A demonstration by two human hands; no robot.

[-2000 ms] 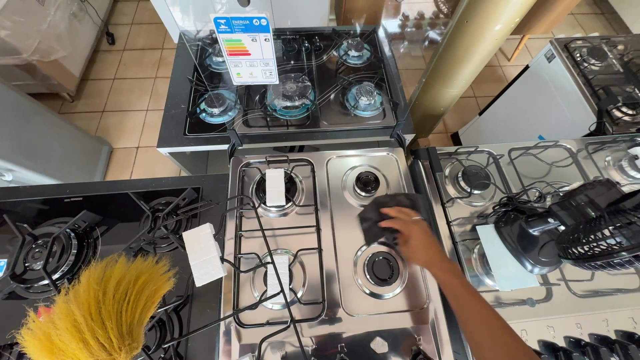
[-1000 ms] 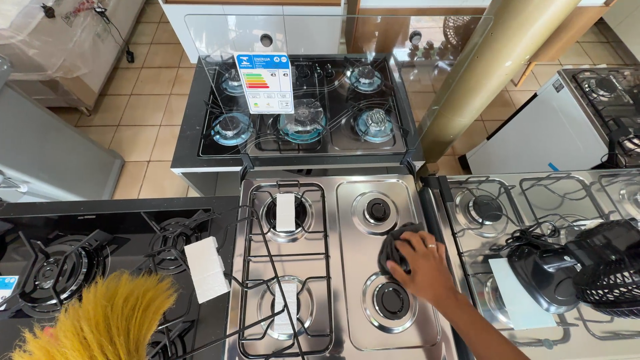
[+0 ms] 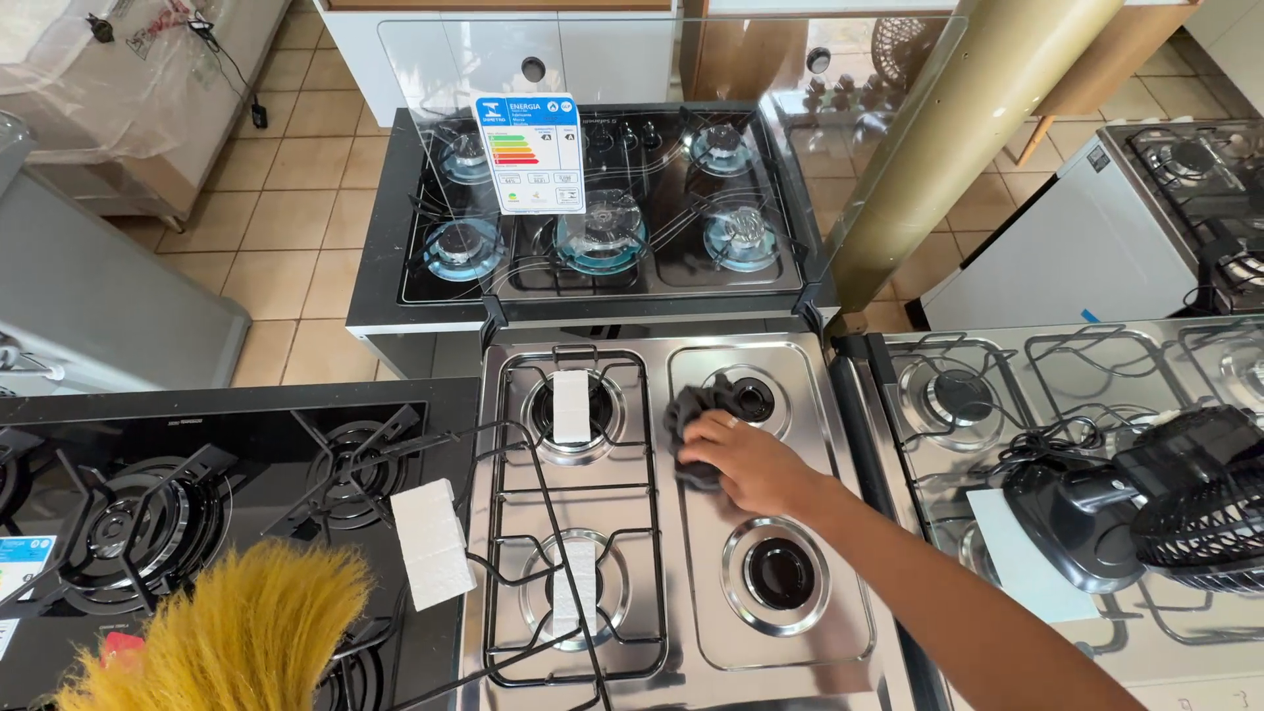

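My right hand (image 3: 746,462) is closed on a dark cloth (image 3: 703,420), pressed to the stainless steel cooktop (image 3: 691,592) left of its upper right burner (image 3: 755,397). The lower right burner (image 3: 778,573) lies just below the hand, with no grate over it. A black wire grate (image 3: 652,494) covers the cooktop's left half, where white foam-like pieces (image 3: 571,407) sit on the burners. Another loose grate (image 3: 541,464) leans across the left edge by a white piece (image 3: 433,543). My left hand is not in view. Yellow bristles (image 3: 237,632) stand at the lower left.
A black glass cooktop (image 3: 257,434) adjoins on the left. On the right, a black fan (image 3: 1116,504) lies on another steel stove (image 3: 1047,375). Behind, a raised glass lid (image 3: 652,59) with an energy label (image 3: 530,153) stands before a black stove (image 3: 583,311) and a yellowish column (image 3: 948,128).
My right hand, with the dark cloth, has moved from the right side of the two right burners to their left side. The bare burners show more fully.
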